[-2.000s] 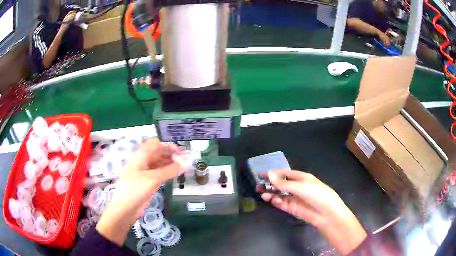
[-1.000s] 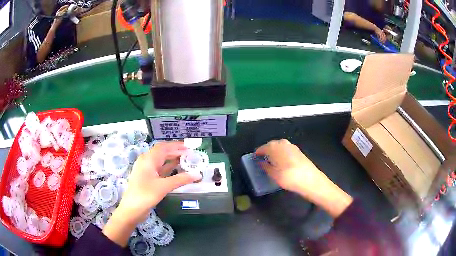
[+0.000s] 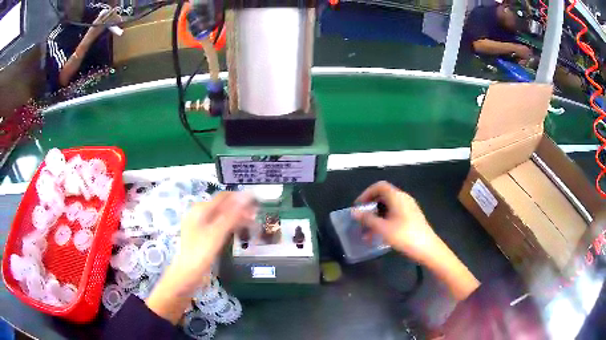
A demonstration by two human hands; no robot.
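Observation:
The press fixture (image 3: 272, 247) has a silver plate on a green base, with a brass-coloured post (image 3: 272, 228) between two black bolts. The pale ram tip (image 3: 268, 192) is above it. My left hand (image 3: 206, 232) is blurred just left of the post; a pale blur shows at its fingertips, and I cannot tell if it holds a gear. My right hand (image 3: 397, 216) pinches a short silver-and-black cylinder (image 3: 369, 208) over the grey-blue press switch (image 3: 352, 240). Loose white gears (image 3: 153, 252) lie in a pile left of the press, partly hidden by my left hand.
A red basket (image 3: 100, 252) of white gears stands at the left. An open carton (image 3: 508, 212) with a silver rod inside is at the right. The green conveyor (image 3: 392, 113) runs behind the press (image 3: 269, 133). People sit opposite. Orange-red hose coils hang far right.
The white gear that my left hand held over the fixture no longer shows clearly, and the brass post is visible. My right hand has shifted on the switch, and the cylinder in its fingers now shows.

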